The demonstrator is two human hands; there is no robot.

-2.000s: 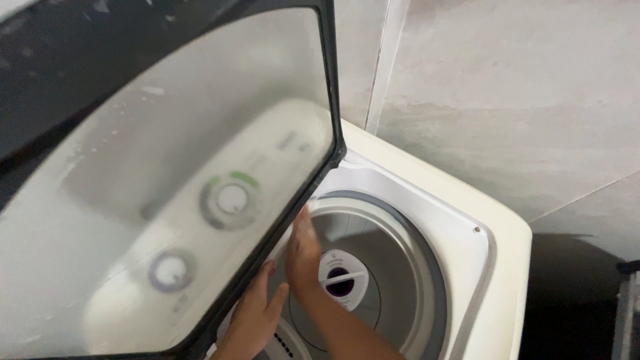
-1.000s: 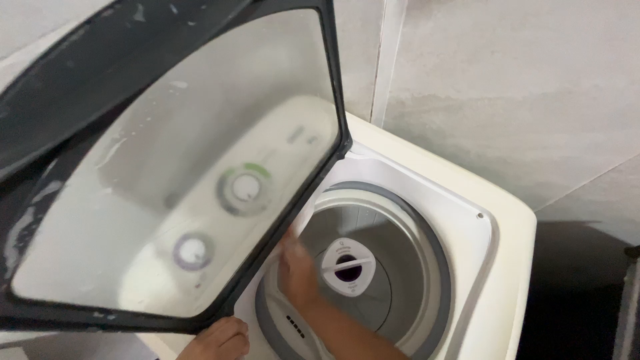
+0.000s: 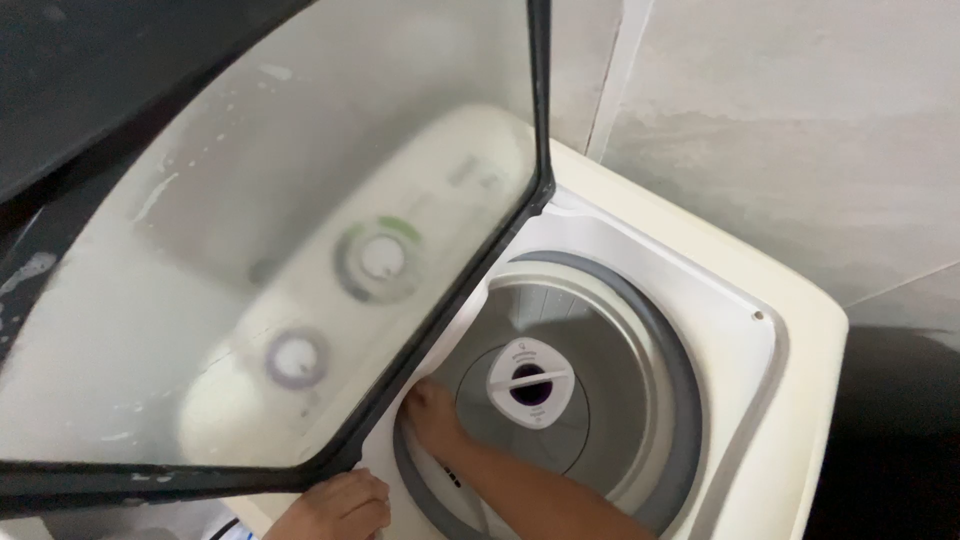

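Note:
A top-loading washing machine [image 3: 806, 315] stands with its dark-framed, translucent lid [image 3: 247, 195] raised. My left hand [image 3: 337, 506] rests on the machine's rim at the lower corner of the lid frame, its fingers curled; whether it grips anything is not clear. My right hand [image 3: 431, 409] reaches inside the opening to the left edge of the tub ring, just below the lid's hinge side. Its fingertips are partly hidden, so what they touch cannot be told. In the middle of the grey drum [image 3: 615, 360] sits a white agitator cap [image 3: 525, 420] with a crossbar and dark centre.
Through the lid show the control panel's two round knobs [image 3: 382, 257]. A tiled wall [image 3: 780, 112] rises behind the machine. Dark shadow lies at the lower right. At the bottom left, part of a dark cable and something blue and white show beside the machine.
My left hand has moved from beside my right hand to the lid's lower corner. My right hand has shifted down along the left side of the tub opening.

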